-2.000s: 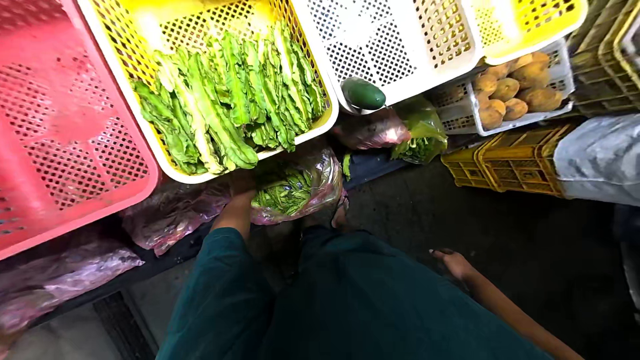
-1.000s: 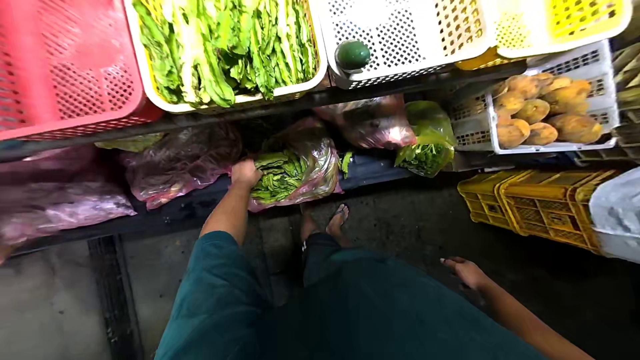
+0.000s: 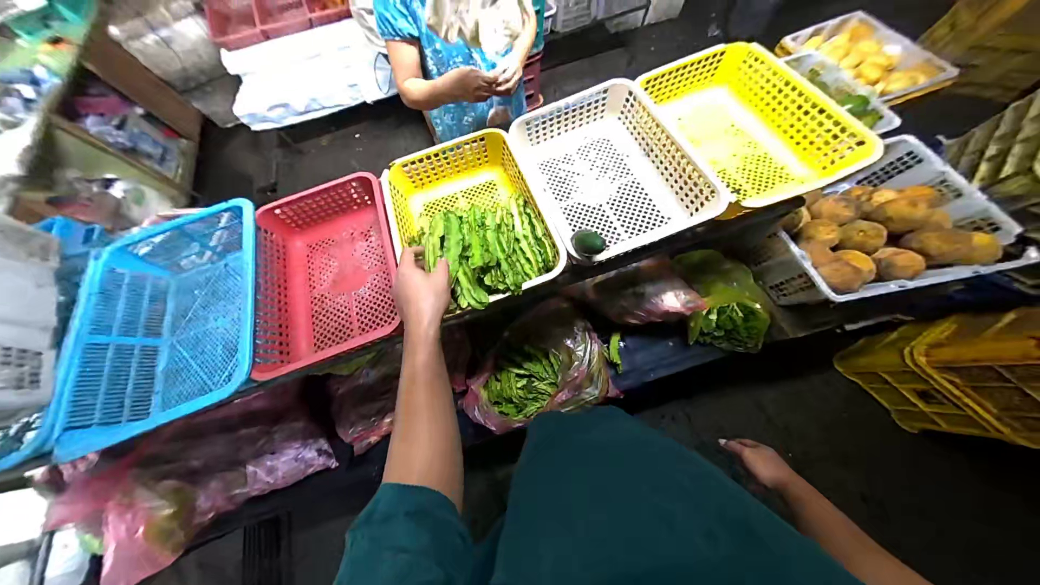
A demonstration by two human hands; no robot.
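Note:
My left hand [image 3: 421,286] is at the left rim of a yellow basket with a white rim [image 3: 455,166], its fingers beside the winged beans [image 3: 487,248] heaped at the near end; whether it grips any of them cannot be told. My right hand [image 3: 760,461] hangs low over the dark floor, holding nothing that shows, its fingers partly hidden. Below the basket lies an open plastic bag [image 3: 587,357] with more green beans [image 3: 524,383] inside. A dark green fruit [image 3: 588,242] rests at the near corner of the white basket [image 3: 605,183] to the right.
Left of the beans stand a red basket [image 3: 329,272] and a blue basket [image 3: 162,313]. To the right are a yellow basket [image 3: 751,122], a crate of brown, rounded produce [image 3: 863,236] and yellow crates [image 3: 951,374]. Beyond the row stands a person [image 3: 467,69].
My left hand has moved up from the open bag of beans to the yellow basket. The view has tilted up, showing the whole row and the person beyond. My right hand still hangs low.

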